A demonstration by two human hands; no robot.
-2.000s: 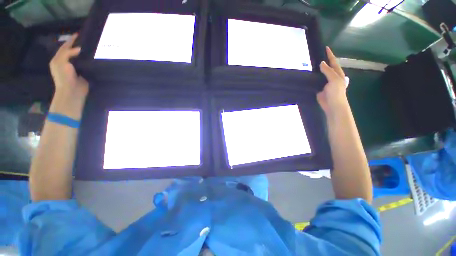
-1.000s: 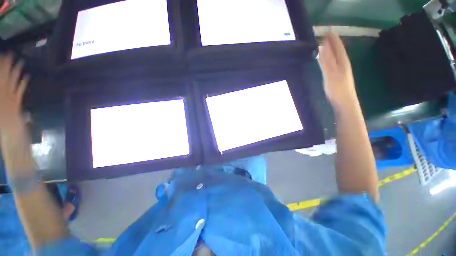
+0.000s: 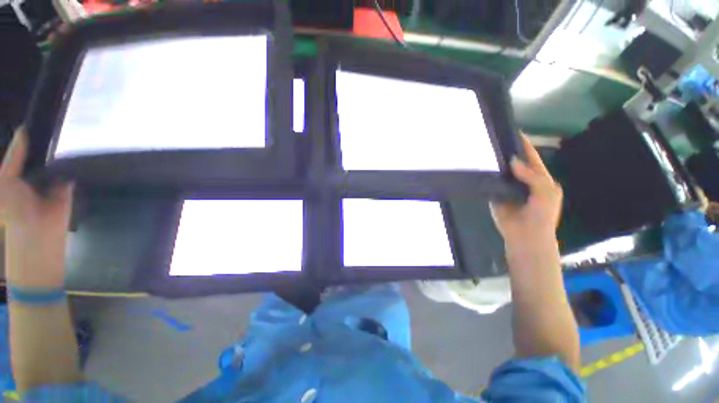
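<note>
Four lit white tablet screens show in black foam trays in front of me. The upper left tablet (image 3: 165, 98) sits in a foam tray (image 3: 158, 167) that looks raised and overlaps what is behind it; a narrow white strip of screen shows at its right edge. My left hand (image 3: 35, 197) grips this tray's lower left corner. My right hand (image 3: 532, 189) grips the lower right corner of the foam around the upper right tablet (image 3: 418, 122). The lower left tablet (image 3: 236, 238) and lower right tablet (image 3: 398, 233) lie in foam nearer my body. Fingers under the foam are hidden.
A black foam stack (image 3: 615, 181) stands on the green bench at the right. A red object (image 3: 378, 24) and cables are at the back. A blue stool (image 3: 587, 301) and a person's blue sleeve (image 3: 690, 260) are at the lower right. A white bag-like thing (image 3: 473, 294) is below the bench edge.
Both hands were off the trays one second ago and now grip the upper foam. The upper left tray now looks larger and closer, overlapping its neighbour. The view has shifted.
</note>
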